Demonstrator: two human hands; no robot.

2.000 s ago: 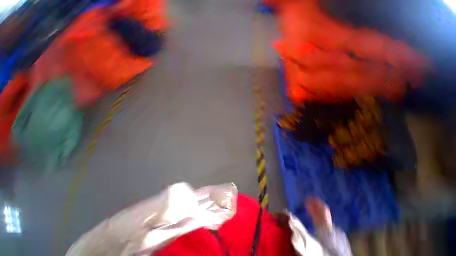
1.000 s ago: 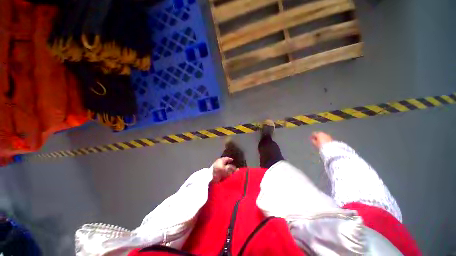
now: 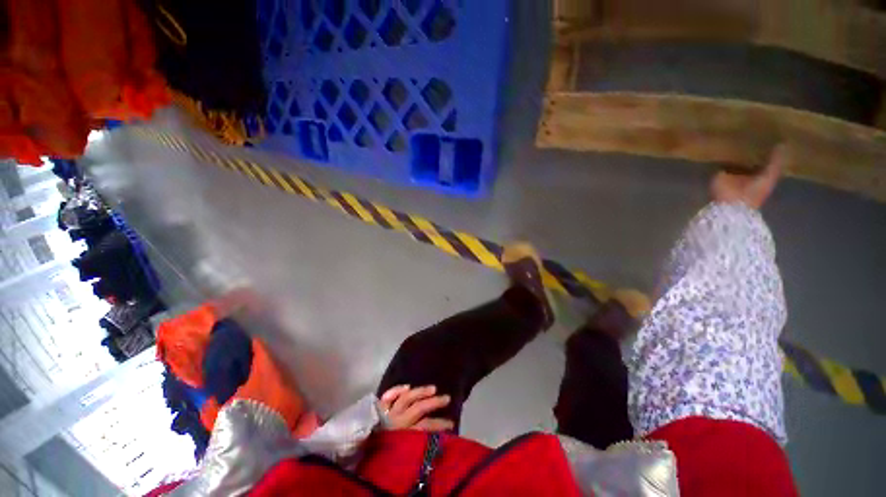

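Observation:
A pale wooden pallet (image 3: 661, 126) shows at the upper right, cut off by the picture's edge. My right hand (image 3: 748, 184) is at its near edge, with one finger raised over the front board; its other fingers look curled. I cannot tell whether it touches or grips the board. My left hand (image 3: 415, 406) rests on my dark-trousered thigh, fingers a little apart, holding nothing.
A blue plastic pallet (image 3: 389, 146) is left of the wooden one, with dark yellow-edged goods (image 3: 219, 73) and orange sacks (image 3: 78, 78) beside it. Yellow-black floor tape (image 3: 447, 238) runs under my feet. An orange bundle (image 3: 262, 374) lies lower left.
The view has turned and come closer to the pallets. My right hand has moved from above the floor to the wooden pallet's edge. My left hand has come onto my thigh.

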